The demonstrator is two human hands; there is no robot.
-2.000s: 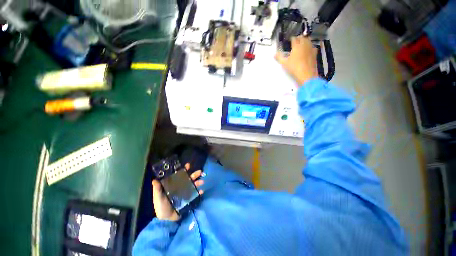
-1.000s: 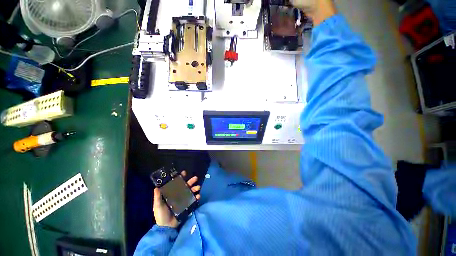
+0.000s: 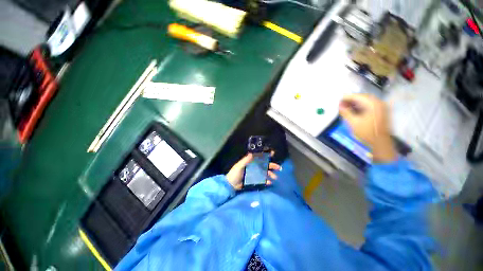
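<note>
My left hand (image 3: 239,172) holds a dark phone housing (image 3: 256,170) in front of my body, camera rings at its far end and a grey reflective area below. My right hand (image 3: 370,124) is blurred, above the front edge of the white machine (image 3: 302,108), partly over its blue touchscreen (image 3: 347,140). Its fingers look bent; whether it holds anything cannot be told. The machine's brass-coloured fixture (image 3: 384,50) lies beyond the hand, blurred.
A black tray (image 3: 193,159) at the left of the bench holds two phone housings. Beyond it lie two long pale strips (image 3: 123,108), a white dotted strip (image 3: 180,92), an orange-handled tool (image 3: 191,36) and a pale yellow block (image 3: 209,15). A red object (image 3: 37,95) stands far left.
The view has swung left, showing more of the tray. My right hand has come back from the machine's far right fixture to its front by the touchscreen. My left hand still holds the housing.
</note>
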